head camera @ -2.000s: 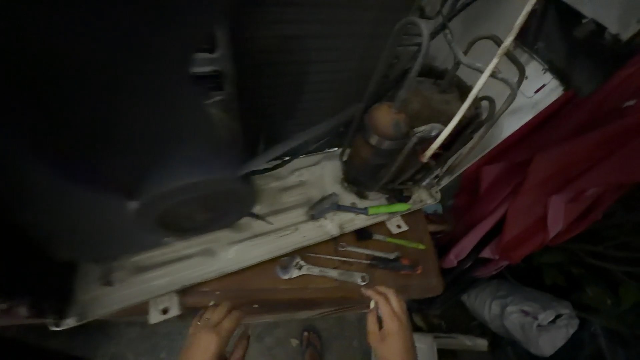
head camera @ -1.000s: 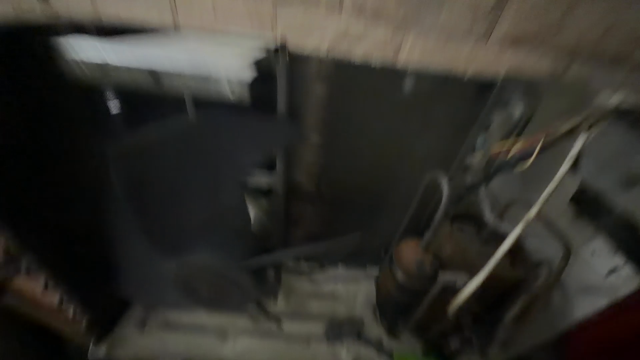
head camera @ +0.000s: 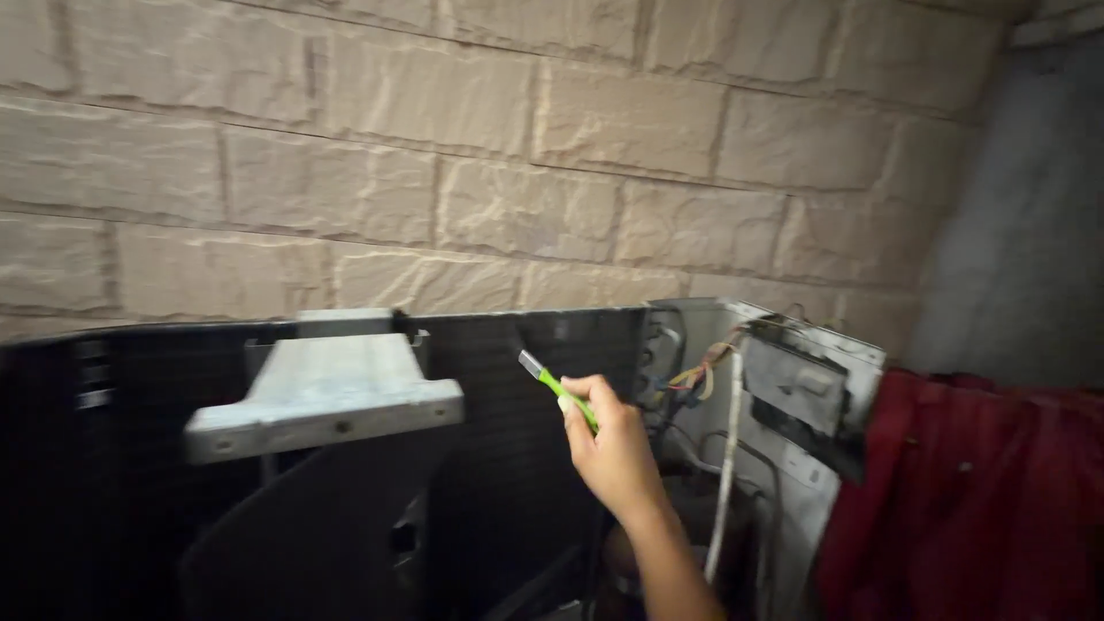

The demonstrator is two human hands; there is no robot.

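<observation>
My right hand (head camera: 608,448) is raised in front of the dark finned coil (head camera: 483,345) of an opened air conditioner outdoor unit. Its fingers grip a small brush with a bright green handle (head camera: 569,398); the pale tip points up and left, and whether it touches the fins I cannot tell. Left of the hand is a metal motor bracket (head camera: 332,388), above a dark fan blade (head camera: 319,526). My left hand is out of view.
A stone-block wall (head camera: 483,198) rises behind the unit. To the right are loose wires (head camera: 703,371), a white tube (head camera: 729,466), an electrical box (head camera: 793,384) and a red cloth (head camera: 966,492). A dark compressor (head camera: 638,543) sits low.
The view has swung up from the tools and lower panel to the coil and wall. Two hands showed low two seconds ago; now only my right hand shows, raised with the green-handled brush.
</observation>
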